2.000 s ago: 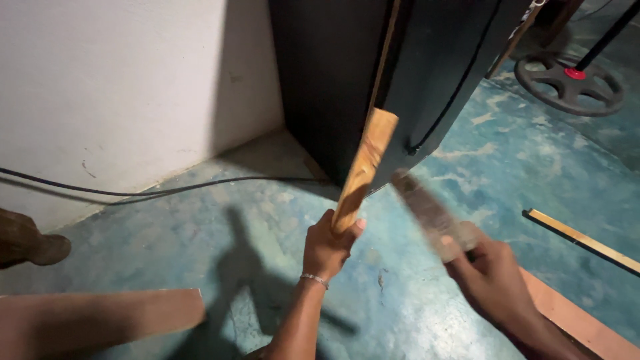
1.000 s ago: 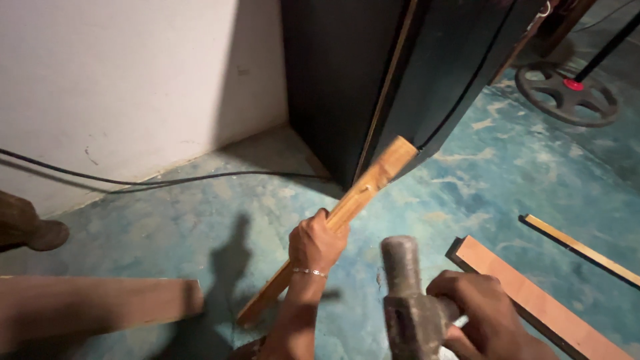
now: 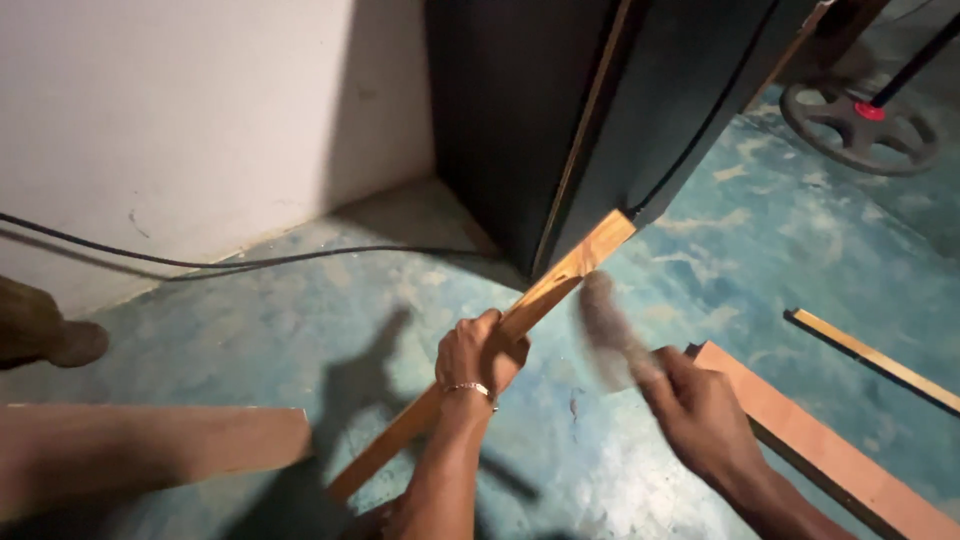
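My left hand [image 3: 480, 352], with a chain bracelet at the wrist, is closed around a long wooden strip [image 3: 555, 281]. The strip slants from lower left to upper right, and its upper end overlaps the foot of a dark cabinet in view. In my right hand [image 3: 697, 405] is a hammer [image 3: 604, 326], blurred by motion. Its head is beside the strip's underside, just below the upper end; whether they touch I cannot tell. The hammer's handle is mostly hidden by my fingers.
A dark cabinet [image 3: 502, 120] stands near the white wall [image 3: 187, 112], with a black cable [image 3: 315, 256] running along the floor to it. Boards lie at lower left [image 3: 150, 442] and lower right [image 3: 817, 442]. A thin strip [image 3: 877, 356] and a spoked wheel-shaped base [image 3: 832, 124] are farther right.
The hammer has swung from below and right of the strip up against or close to its underside. My left hand keeps its hold on the strip, which leans lower than two seconds ago.
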